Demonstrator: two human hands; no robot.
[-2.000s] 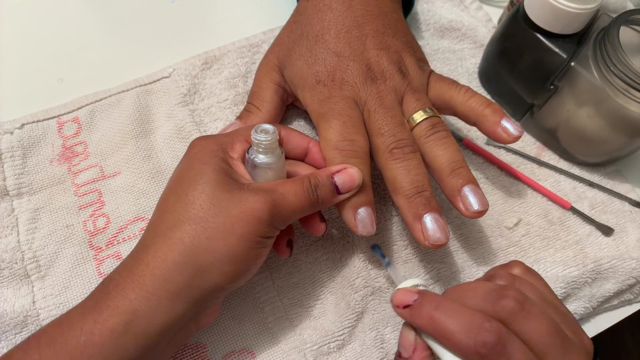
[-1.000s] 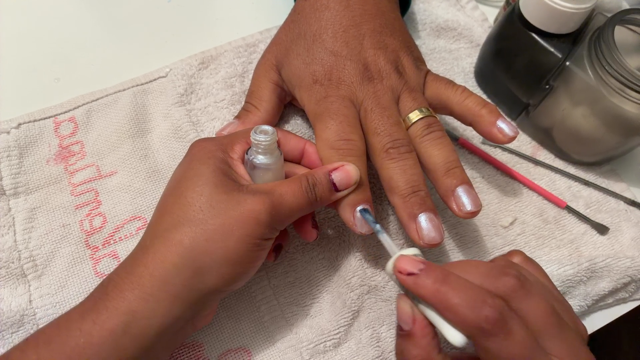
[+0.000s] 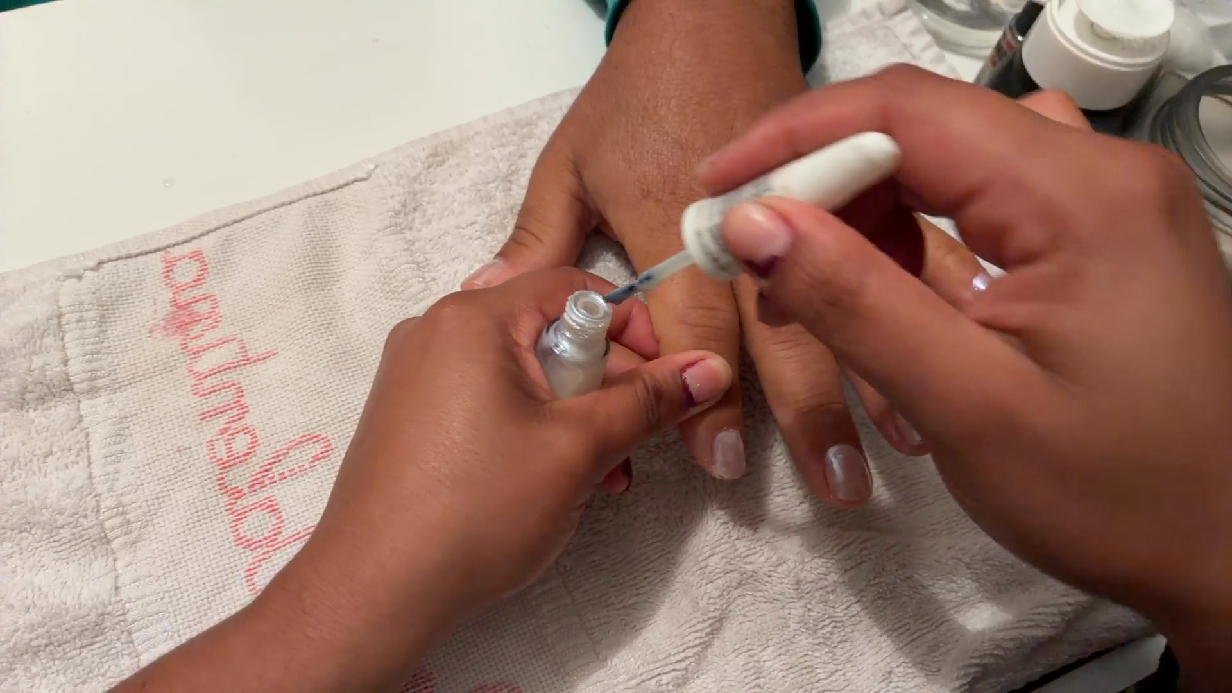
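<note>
My left hand (image 3: 481,433) holds a small glass nail polish bottle (image 3: 575,348), its mouth uncapped, and its thumb rests against another person's index finger. My right hand (image 3: 991,318) grips the white cap (image 3: 789,202) of the nail polish brush (image 3: 650,279), whose bristle tip is at the rim of the bottle's neck. Under both my hands the other person's hand (image 3: 688,144) lies palm down with fingers spread. Pearly polish shows on the middle fingernail (image 3: 848,473), and the index fingernail (image 3: 729,452) also looks shiny. My right hand covers part of the other fingers.
A white terry towel (image 3: 462,616) with red stitched lettering lies under the hands on a white table (image 3: 289,106). At the upper right are a white-capped container (image 3: 1097,48), a clear glass vessel and a grey jar (image 3: 1198,125), partly behind my right hand.
My right hand has lifted the brush from the other person's index fingernail, up and left to the bottle's mouth. My left hand still holds the bottle. The tools on the towel are now hidden.
</note>
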